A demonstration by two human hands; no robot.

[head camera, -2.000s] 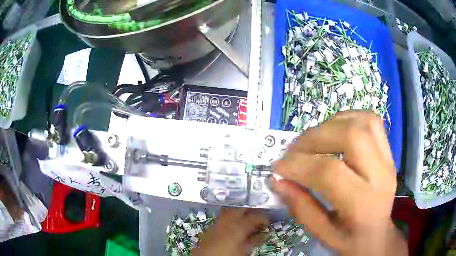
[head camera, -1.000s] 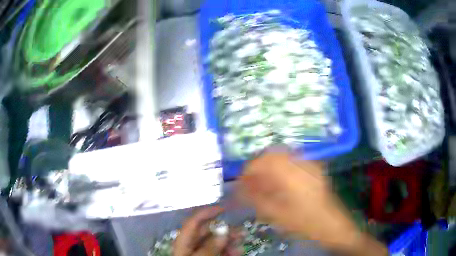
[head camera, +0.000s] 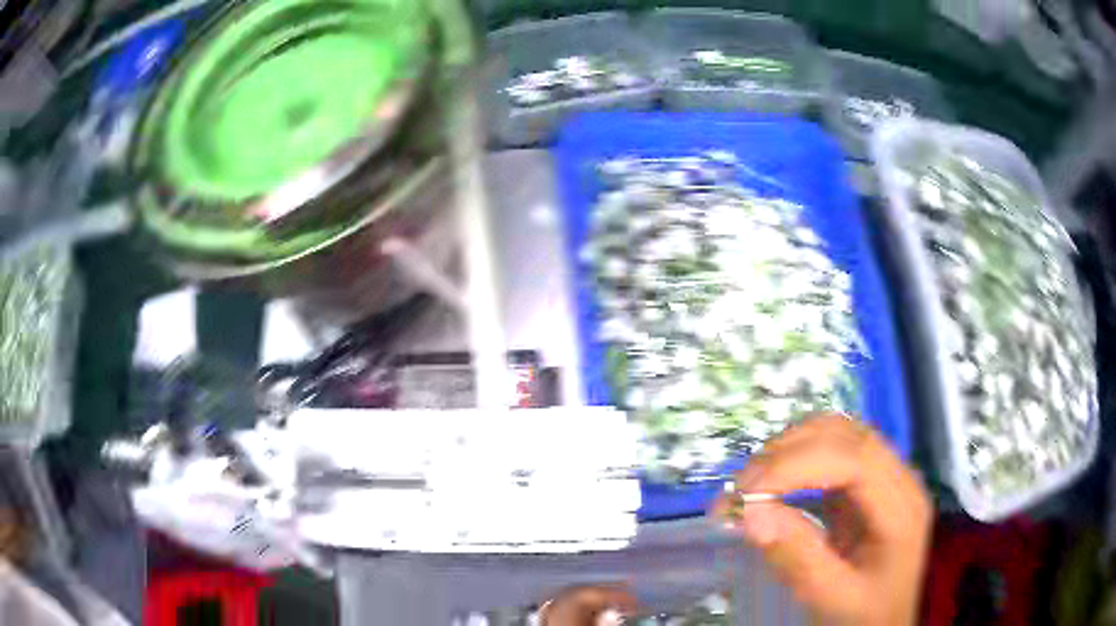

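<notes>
My right hand (head camera: 844, 514) is at the front edge of the blue tray, right of the fixture. Its thumb and finger pinch a small stemmed part (head camera: 753, 498), blurred. My left hand (head camera: 591, 605) is low over the grey supply tray (head camera: 416, 587), mostly cut off by the lower edge; what it holds cannot be told. The white fixture plate (head camera: 465, 483) lies across the centre-left, washed out by glare and blur. The blue tray (head camera: 884, 367) is heaped with white-headed parts with green stems.
A steel bowl feeder (head camera: 282, 135) with green pieces stands at the upper left. A pale feeder rail (head camera: 480, 245) runs down beside the blue tray. A clear tub (head camera: 958, 459) of parts is at the right, with smaller tubs (head camera: 575, 116) behind. Red stools (head camera: 202, 593) show below.
The view has swung and blurred. My right hand has moved from the fixture plate to the blue tray's front edge. My left hand sits lower in the picture, more cut off.
</notes>
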